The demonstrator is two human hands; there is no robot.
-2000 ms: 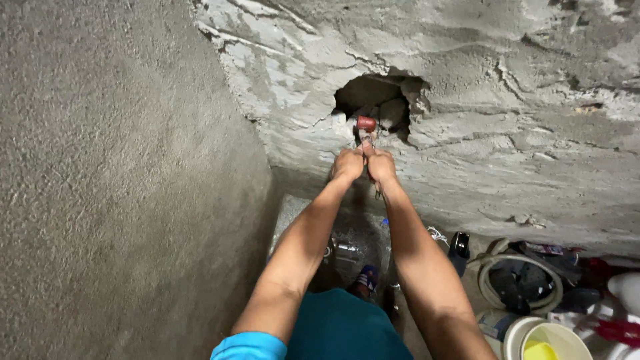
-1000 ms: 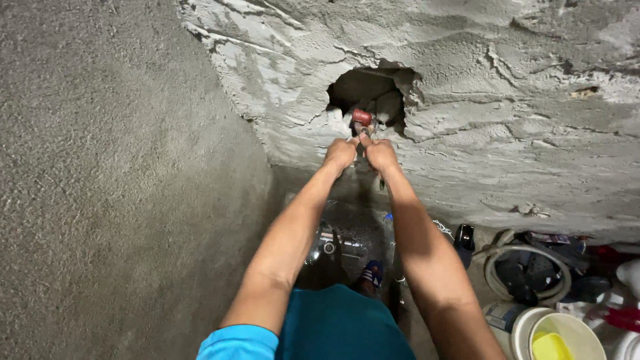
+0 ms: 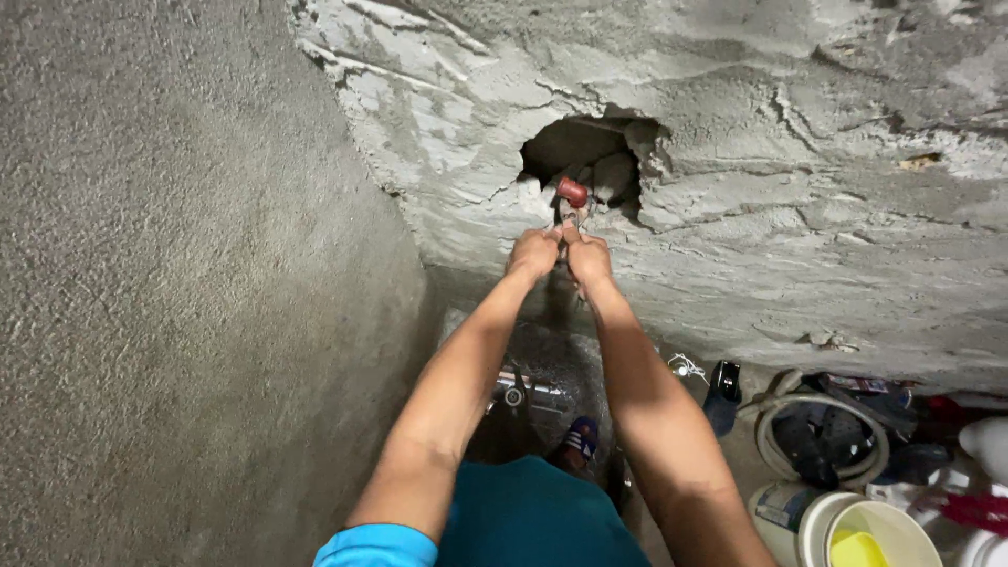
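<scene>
Side by side in the head view, my left hand [image 3: 535, 252] and my right hand [image 3: 588, 256] are closed together around a metal hand tool [image 3: 570, 214], perhaps pliers or a wrench; the fingers hide most of it. Its upper end meets a red pipe elbow fitting [image 3: 572, 193] at the lower rim of a ragged hole [image 3: 579, 146] in the rough cement wall [image 3: 756, 197]. Grey rubble shows inside the hole, behind the fitting.
A bare cement wall [image 3: 213, 276] rises on the left. At lower right stand white buckets [image 3: 882, 528], a coiled hose [image 3: 768, 441], dark items and a white cord [image 3: 687, 366]. Metal parts [image 3: 520, 394] lie on the wet floor near a sandaled foot [image 3: 581, 441].
The open end of the red elbow, which faced more to the left, now points up and left. Both hands have stayed together just below it.
</scene>
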